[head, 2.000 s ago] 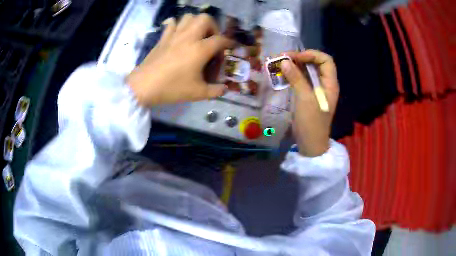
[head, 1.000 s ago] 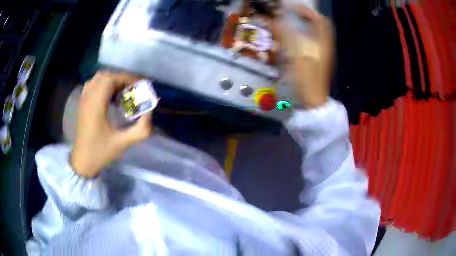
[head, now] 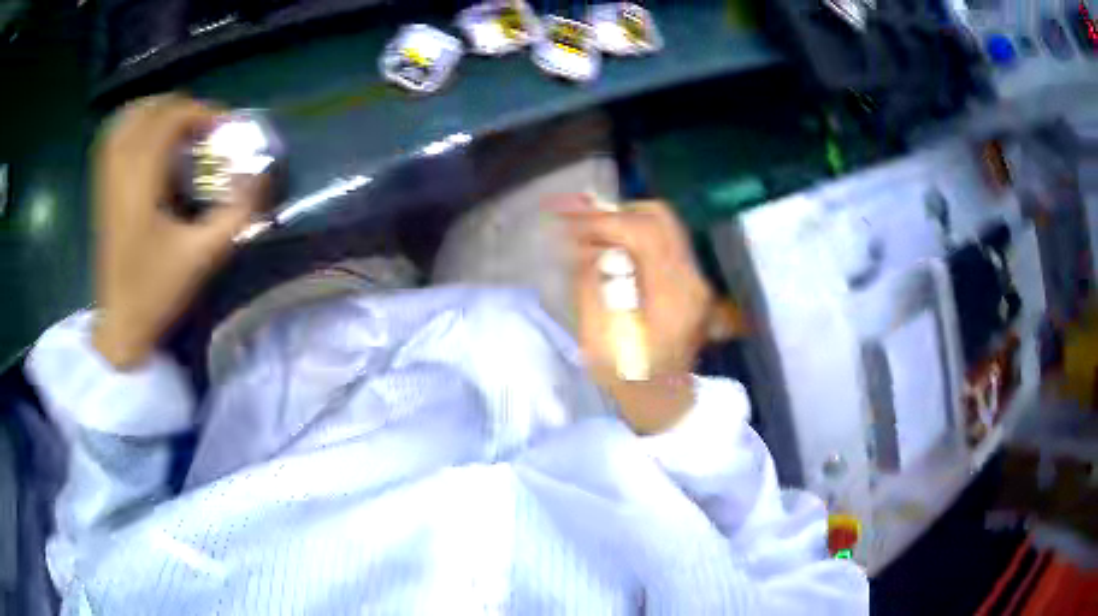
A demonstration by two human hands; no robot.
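Observation:
My left hand (head: 157, 211) is at the left, over the edge of the dark green bench. It holds a smartwatch case (head: 231, 159) between thumb and fingers, with pale and yellow insides showing. My right hand (head: 644, 301) is in front of my body, right of centre, and is blurred. It holds the tweezers (head: 624, 315) by their cream and white handle end; their tips are not clear. Several more open smartwatch cases (head: 420, 58) lie in a row on the bench at the top centre.
The green bench mat (head: 325, 126) runs across the top with a curved front edge. A dark tray (head: 217, 36) lies behind it. The white press machine (head: 819, 277) stands at the right, with its red emergency stop button (head: 843, 533) low down. Red strips (head: 1045, 592) are at the bottom right.
The view has swung left, so the machine is now at the right and the row of cases at the top. My right hand has left the machine. My left hand still holds a case.

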